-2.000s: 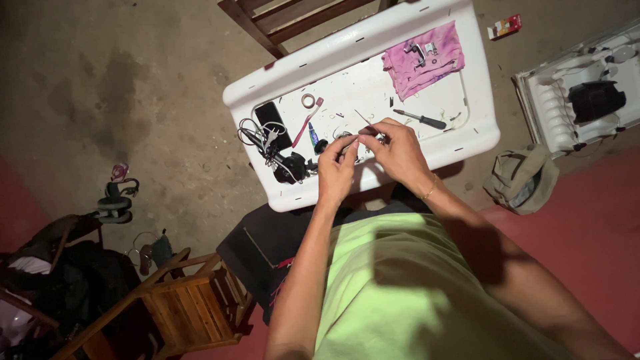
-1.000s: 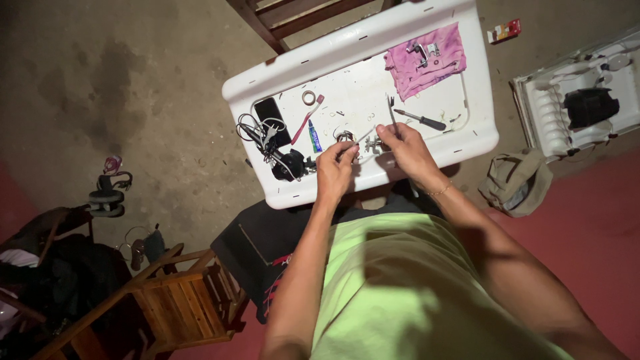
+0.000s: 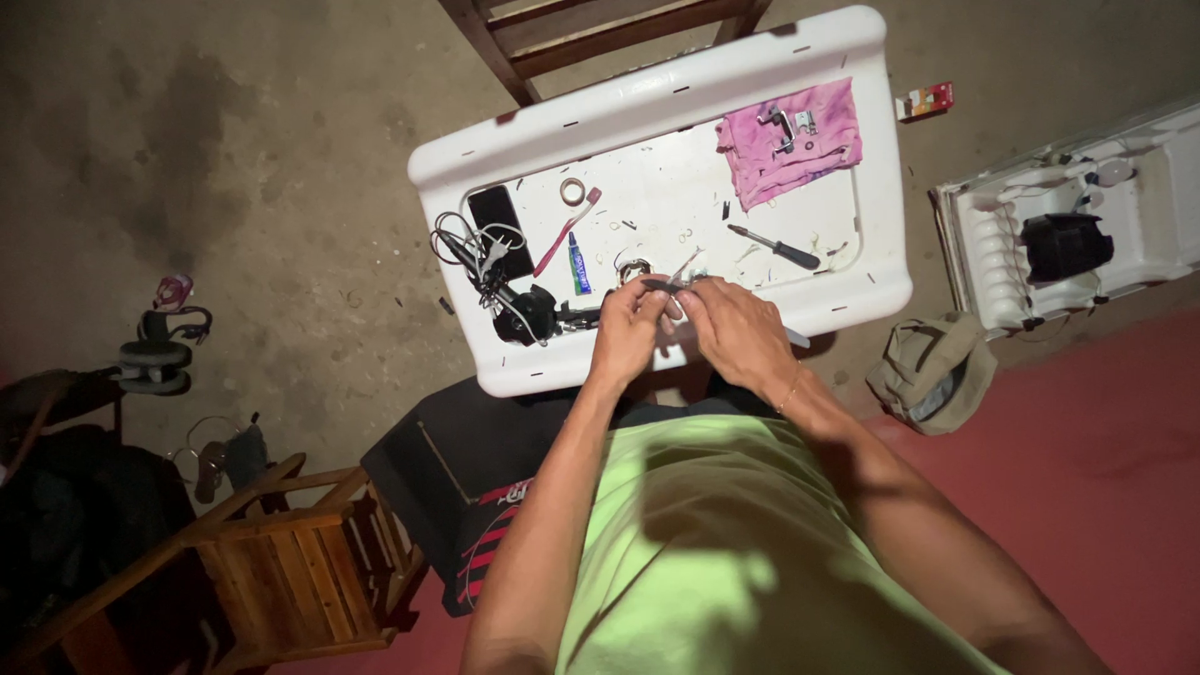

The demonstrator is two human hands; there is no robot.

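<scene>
My left hand (image 3: 630,330) and my right hand (image 3: 741,328) meet over the near edge of a white plastic surface (image 3: 656,89). Between their fingertips is a small dark part (image 3: 662,285), pinched by my left hand. A thin pointed metal tool (image 3: 687,265) sticks up by my right fingers; its lower end is hidden. Just beyond my left fingers lies a small coil of wire (image 3: 636,272). Left of it are a blue-green tube (image 3: 579,264), a pink toothbrush (image 3: 568,232) and a roll of tape (image 3: 573,192). A screwdriver (image 3: 776,247) with a dark handle rests to the right.
A pink cloth (image 3: 792,141) bearing small metal parts lies at the far right. At the left are a black phone (image 3: 501,230), tangled cables (image 3: 473,253) and a black device (image 3: 525,317). A wooden chair (image 3: 609,33) stands behind; a beige bag (image 3: 936,373) is on the floor.
My hands have come together around the small dark part; one second ago they were farther apart. The thin tool by my right hand is at a different tilt.
</scene>
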